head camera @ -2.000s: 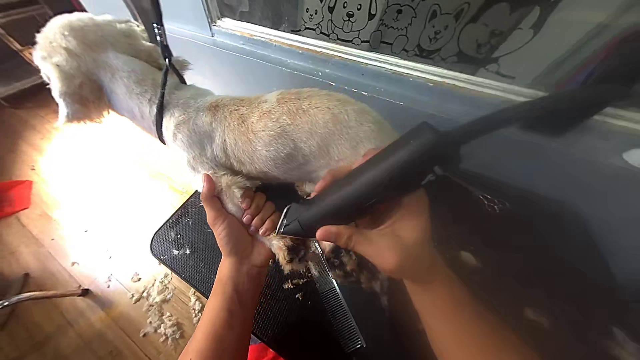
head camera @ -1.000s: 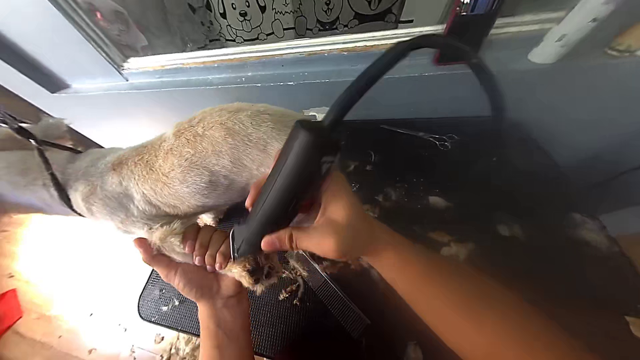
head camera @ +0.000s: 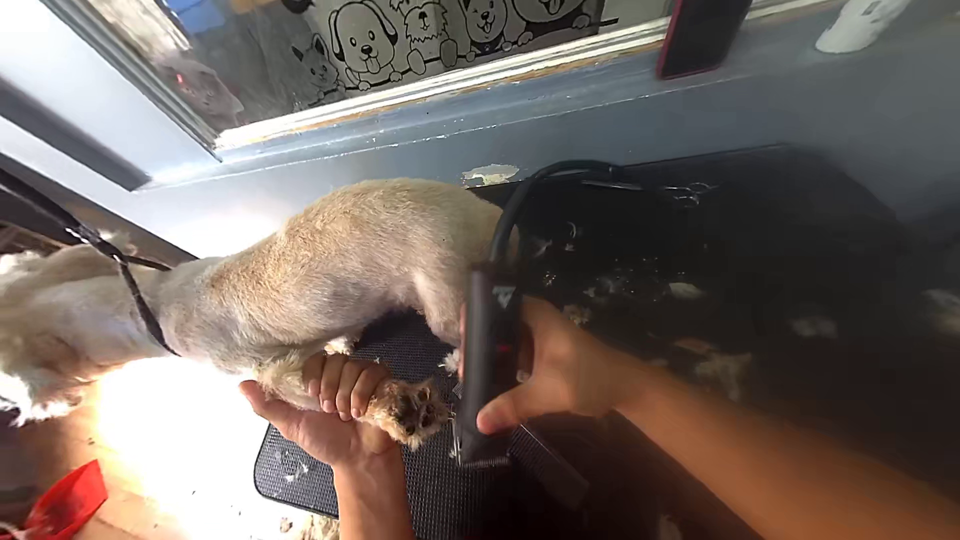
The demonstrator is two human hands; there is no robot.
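A light-coated dog (head camera: pixel 352 247) stands on a black ribbed table mat, with a black grooming loop (head camera: pixel 139 296) around its neck. My left hand (head camera: pixel 337 405) is closed around one of its legs, and the paw (head camera: pixel 411 409), pads showing, sticks out beyond my fingers. In my right hand (head camera: pixel 540 375) is a black corded electric clipper (head camera: pixel 487 367), its blade pointing down, just right of the paw and apart from it. A metal grooming comb (head camera: pixel 547 465) lies on the mat beneath the clipper, partly hidden.
Scissors (head camera: pixel 690 191) lie at the table's wall side. Cut fur clumps (head camera: pixel 724 367) are scattered over the black table. A dark phone-like object (head camera: pixel 701 37) and a white container (head camera: pixel 859 26) are by the window ledge. Something red (head camera: pixel 67 502) is at lower left.
The clipper has moved off the paw to its right and now points down; the pads show. My left hand still holds the leg. The view has shifted.
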